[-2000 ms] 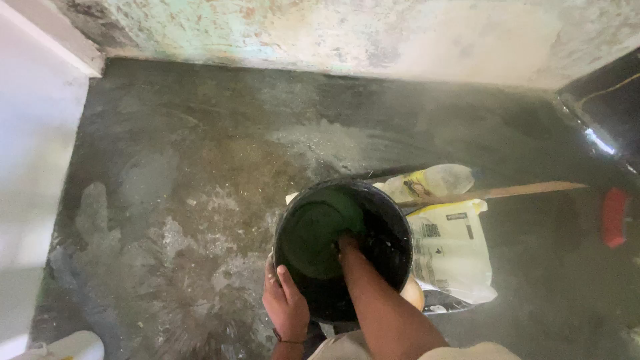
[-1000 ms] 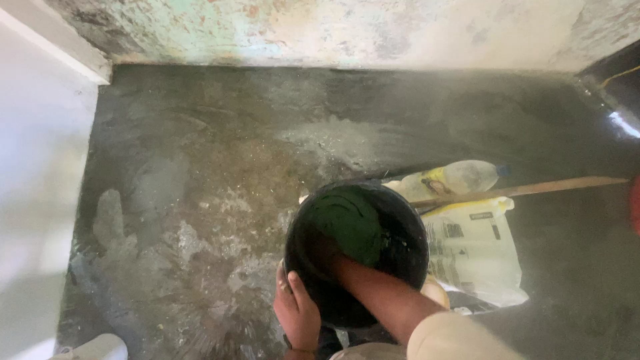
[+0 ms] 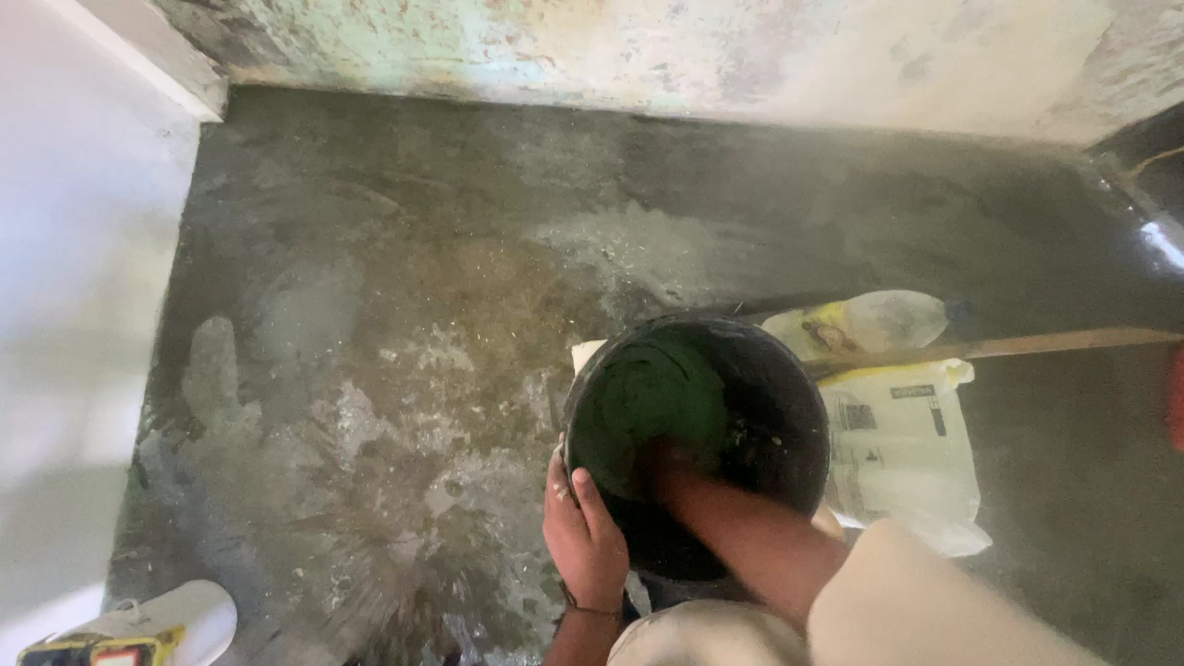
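Note:
A black bucket (image 3: pixel 814 435) stands tilted in front of me with a dark green mixture (image 3: pixel 671 388) inside. My left hand (image 3: pixel 587 532) grips its left rim, thumb and fingers against the edge. Deep in the bucket is my right hand (image 3: pixel 661 462), touching the green mixture; shadow and blur hide its fingers, so whether it holds anything does not show.
Right of the bucket lie a clear plastic bottle (image 3: pixel 888 319), a wooden stick (image 3: pixel 1064 342) and a white plastic bag (image 3: pixel 911 444) with print. A white cylindrical container (image 3: pixel 199 615) is at the lower left, a red object (image 3: pixel 1177 398) at the right edge. A stained wall (image 3: pixel 647 55) borders the floor.
My right hand has moved about inside the bucket, against the green mixture. My left hand has stayed at the rim.

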